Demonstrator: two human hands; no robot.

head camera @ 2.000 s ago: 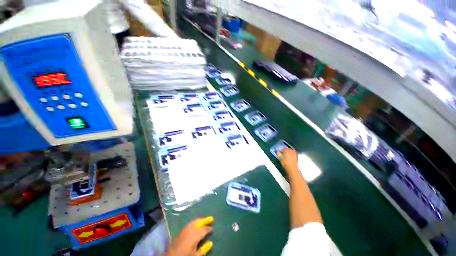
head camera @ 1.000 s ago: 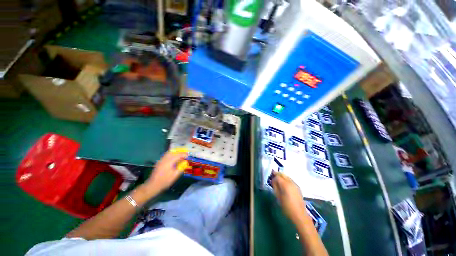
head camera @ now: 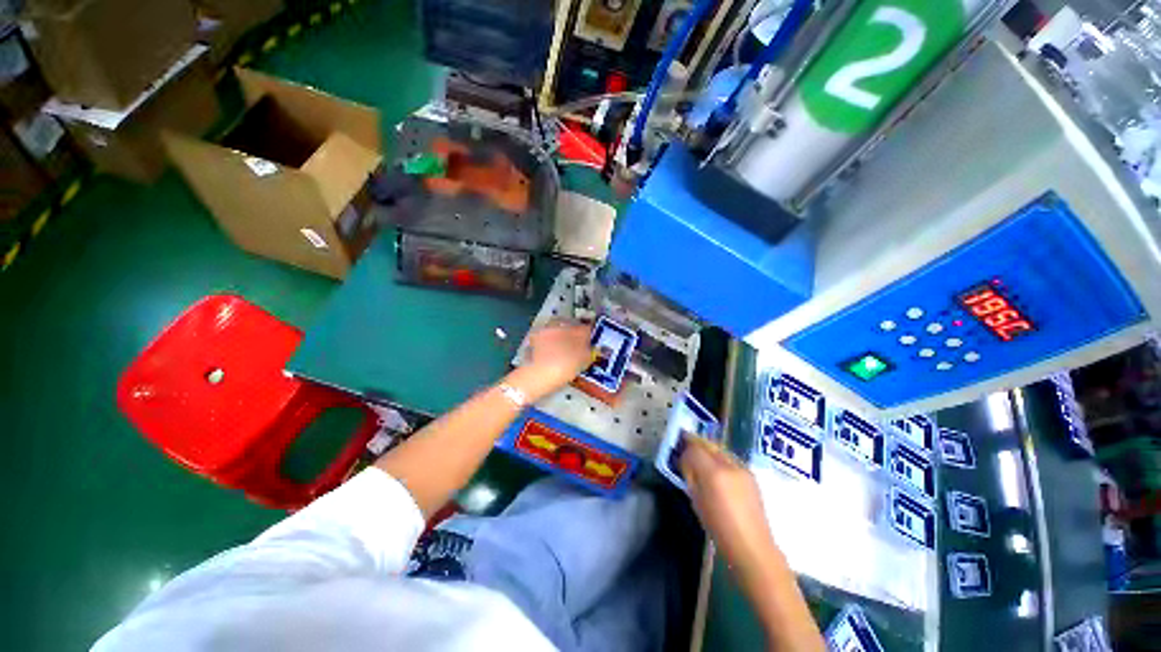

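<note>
My left hand (head camera: 560,357) is at the fixture on the press base plate, its fingers on the edge of a panel (head camera: 615,353) with a white border and dark pattern. That panel is tilted over the orange-brown fixture (head camera: 598,390), which it partly hides. My right hand (head camera: 716,474) holds a second panel (head camera: 685,437) by its lower edge, just right of the perforated press base plate (head camera: 652,414). The blue press base (head camera: 567,455) with yellow arrows is below the plate.
The controller (head camera: 980,312) and the air cylinder (head camera: 847,96) stand above right. Laid-out panels (head camera: 857,437) are on the sheet at right, with the conveyor (head camera: 1006,490) beyond. A red stool (head camera: 210,376), a carton (head camera: 287,178) and a second machine (head camera: 471,191) are at left.
The view has swung left. My left hand has moved from the press base's front up to the panel at the fixture. My right hand has brought a panel from the sheet toward the press.
</note>
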